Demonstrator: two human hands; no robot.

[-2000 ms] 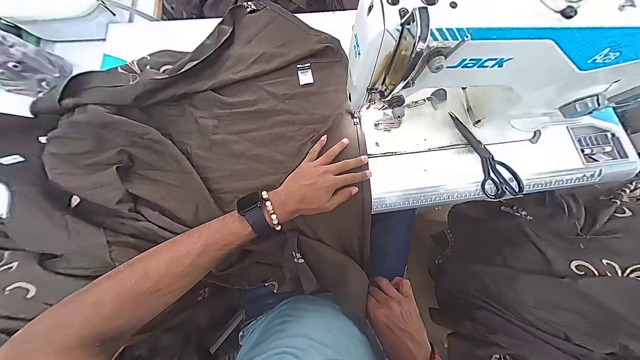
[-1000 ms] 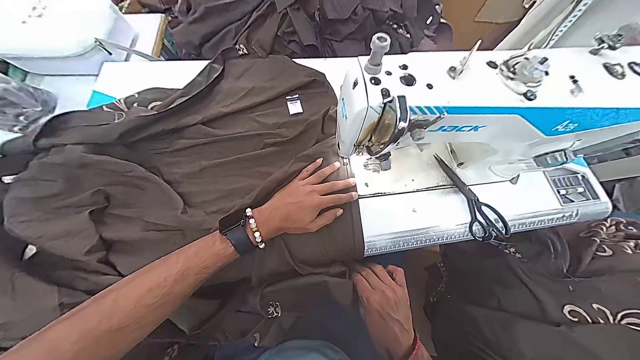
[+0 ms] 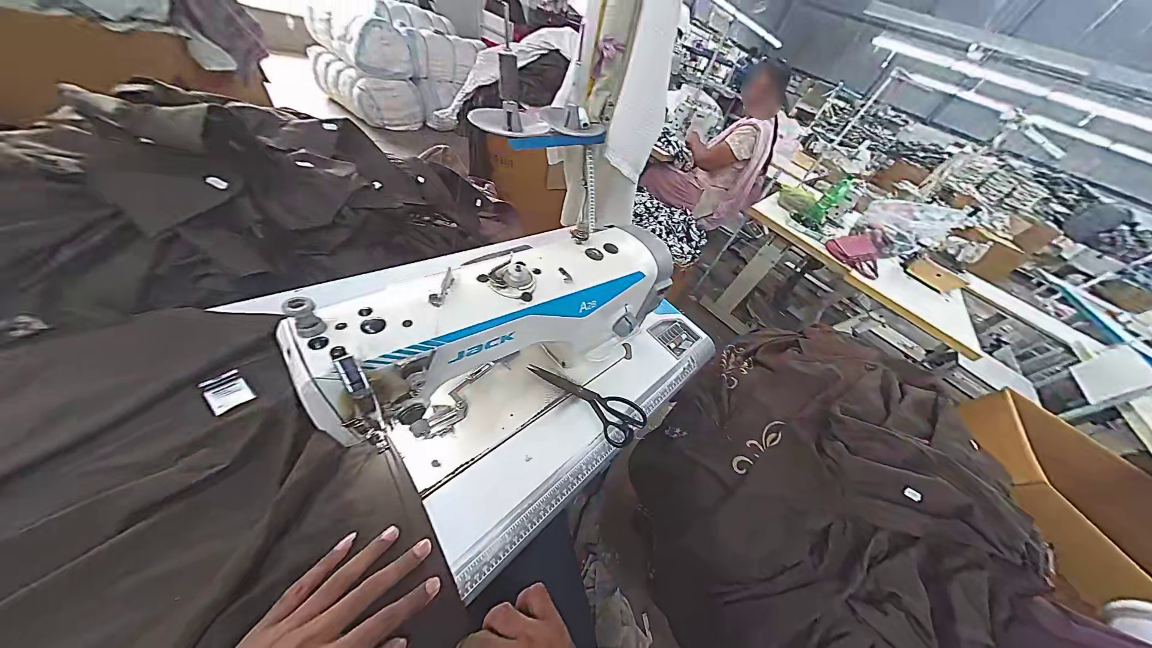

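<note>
A dark brown garment [image 3: 180, 504] with a white label [image 3: 227, 392] spreads over the left of the sewing table, its edge under the needle area of a white and blue Jack sewing machine [image 3: 504, 315]. My left hand [image 3: 351, 594] lies on the cloth with fingers spread, below the presser foot. At the bottom edge of the view, my right hand [image 3: 522, 621] is curled beside the table's front edge, close to the cloth; whether it pinches the cloth is hidden. Black-handled scissors [image 3: 589, 403] rest on the machine bed, right of the needle.
Piled brown garments lie behind the machine [image 3: 216, 180] and at the right [image 3: 810, 468], beside a cardboard box [image 3: 1062, 477]. A thread stand [image 3: 540, 121] rises behind. Farther back, another person [image 3: 733, 162] sits near a long table [image 3: 864, 270].
The view has swung up and to the right, bringing in the workshop and the seated person. My left hand still lies spread on the cloth; the scissors remain on the machine bed.
</note>
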